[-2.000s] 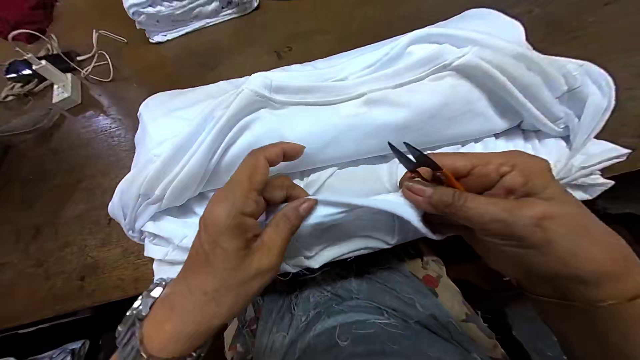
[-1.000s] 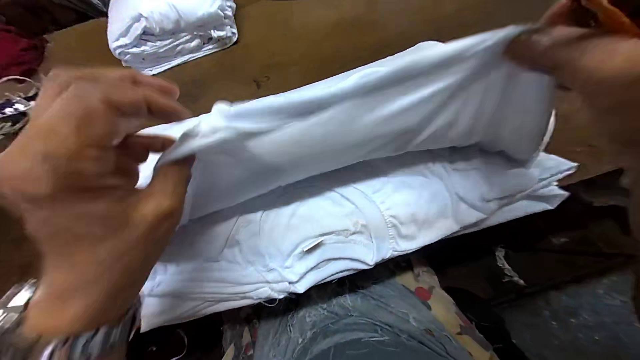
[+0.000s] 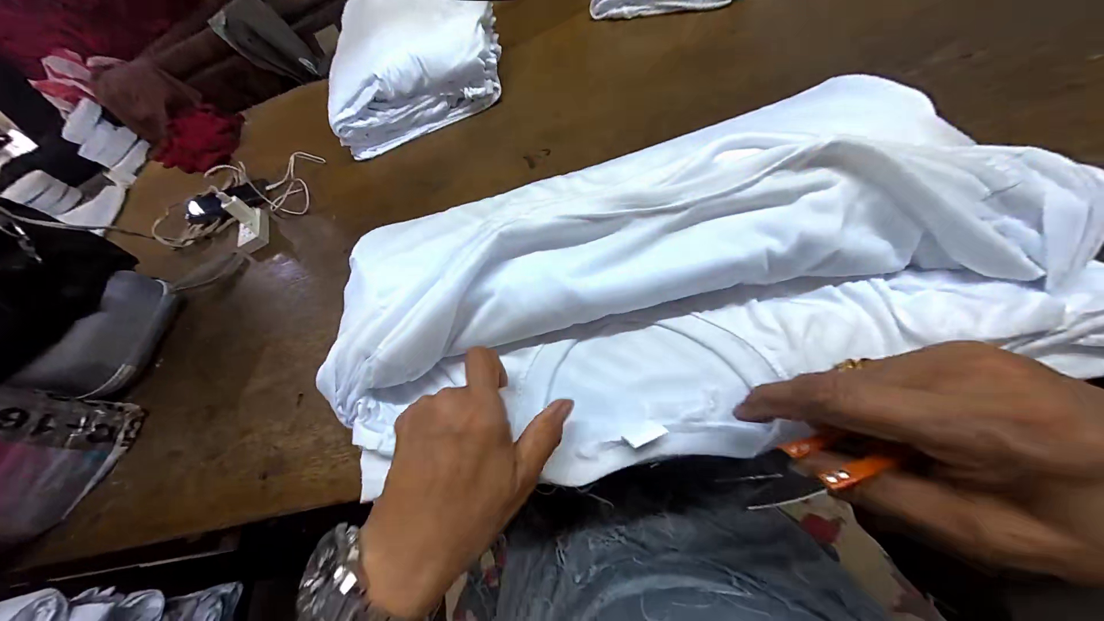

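White knit garments (image 3: 586, 259) lie piled on the wooden table, the upper one folded back in a long roll. Below the roll a round neckline with a small white label (image 3: 645, 434) faces me, close to the table's front edge. My left hand (image 3: 466, 466) rests on the cloth left of the neckline, thumb and index finger apart, gripping nothing. My right hand (image 3: 931, 440) is at the neckline's right side, its fingertips at the fabric. Orange-handled thread snips (image 3: 849, 466) are held in its palm, and their blades are hidden.
A folded stack of white cloth (image 3: 414, 78) sits at the back. On the left are a white plug adapter (image 3: 253, 228) with tangled cords, red cloth (image 3: 200, 138), a grey item (image 3: 108, 336) and a printed plastic bag (image 3: 60, 457). The wooden table (image 3: 241, 414) ends just before my lap.
The white layer that both hands held raised one second ago now lies folded back on the pile. Both hands have come down to the neckline. The snips remain in my right hand.
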